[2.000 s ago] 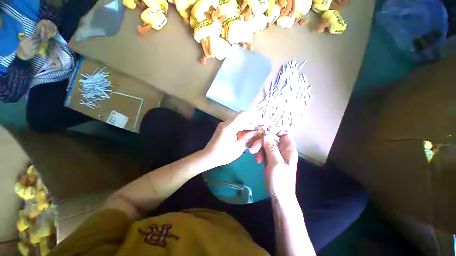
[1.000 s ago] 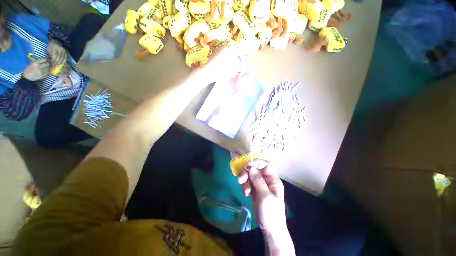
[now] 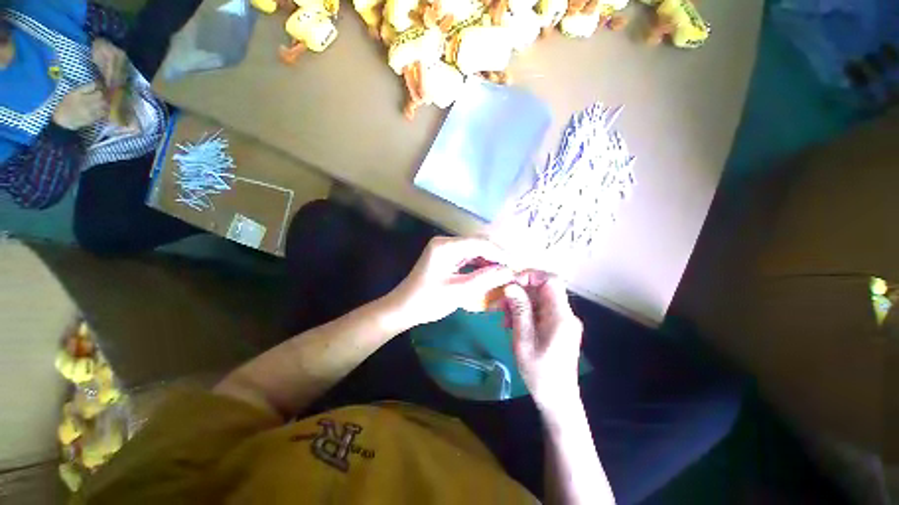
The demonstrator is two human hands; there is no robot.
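Observation:
My left hand [image 3: 446,283] and my right hand [image 3: 548,321] meet above my lap, at the table's near edge. Their fingers close on a small yellow-orange plush toy [image 3: 491,299], mostly hidden by the fingers. Whether a bag is around it cannot be told. White twist ties [image 3: 582,187] lie in a fanned pile on the cardboard work surface [image 3: 680,148], just beyond my hands. A flat stack of clear poly bags [image 3: 485,148] lies to their left. Loose yellow plush toys [image 3: 483,44] are heaped at the far side.
An open carton [image 3: 30,296] at lower left holds bagged toys [image 3: 91,399]. A small carton [image 3: 266,192] at left bears a coworker's ties [image 3: 203,170]. A seated coworker [image 3: 59,108] in blue handles something small. A brown carton [image 3: 789,395] stands at right with a yellow item [image 3: 879,296] on it.
My left hand has come back from over the bags and toy heap to my right hand. The toy, visible in my right hand a second ago, is now mostly covered by both hands' fingers.

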